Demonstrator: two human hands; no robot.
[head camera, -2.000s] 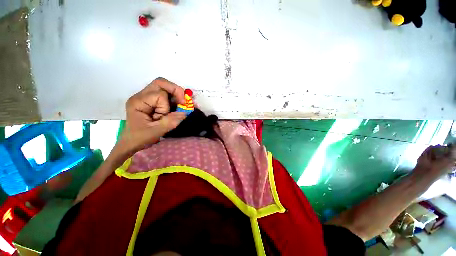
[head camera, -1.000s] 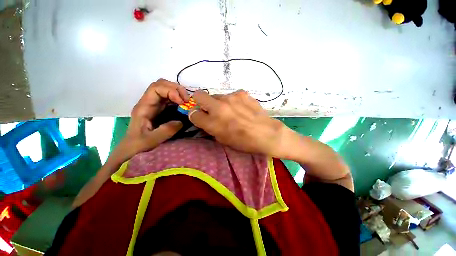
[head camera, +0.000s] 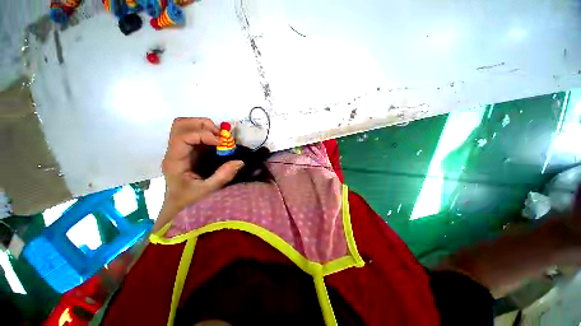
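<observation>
My left hand (head camera: 191, 156) is closed around a black plush penguin (head camera: 255, 170) at the table edge, over the pink dotted apron (head camera: 242, 204). A striped hat (head camera: 226, 141) with a red tip and blue brim stands upright on the toy between my thumb and fingers. Black thread (head camera: 268, 121) makes a small loop on the table beside the toy, and a thin line runs right from the toy across the apron. My right forearm is blurred at the right edge; my right hand is cut off or too blurred to make out. No needle can be seen.
Several striped hats (head camera: 169, 16) lie at the table's far left, with a small black piece (head camera: 130, 24) beside them. A small red ball (head camera: 153, 57) lies nearer. A blue stool (head camera: 89, 235) and a red stool (head camera: 83, 299) stand at lower left. White bags and cartons are at lower right.
My right hand has left the hat and swung far right. The big thread loop on the table has shrunk to a small curl. The view has turned, bringing the hat pile in.
</observation>
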